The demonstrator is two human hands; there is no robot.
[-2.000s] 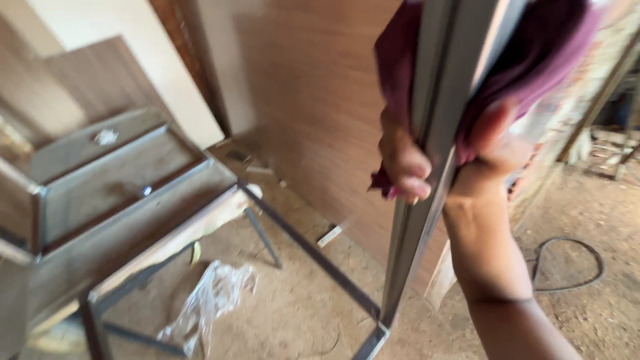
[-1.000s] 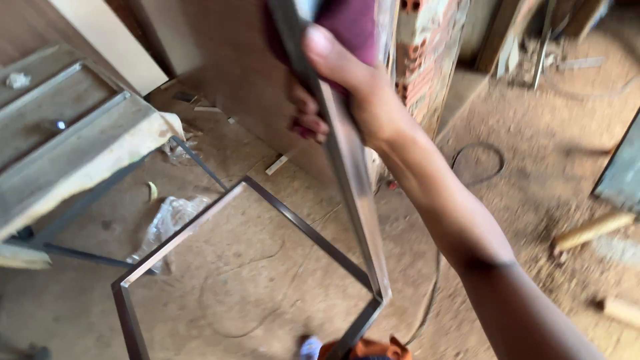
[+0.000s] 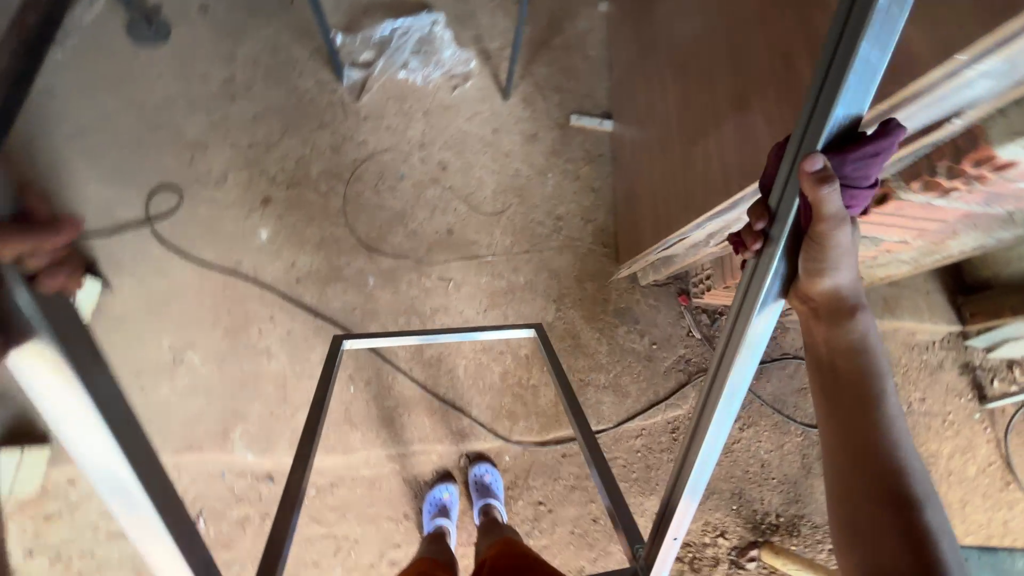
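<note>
My right hand, at the right, is closed around an upright metal bar, with a maroon cloth pressed between palm and bar. At the left edge my left hand is blurred and partly cut off. It lies at the top end of another metal bar; its grip is not clear. Between the two bars a rectangular metal frame section spans low in front of my feet, and its right side meets the foot of the right bar.
A cable runs across the dirt floor. Clear plastic wrap lies by thin metal legs. A wooden panel and hollow bricks stand at the right. Pale clogs are on my feet.
The view has swung left and down over my feet. My left hand and the left bar have come into sight. My right hand still holds the bar with the maroon cloth.
</note>
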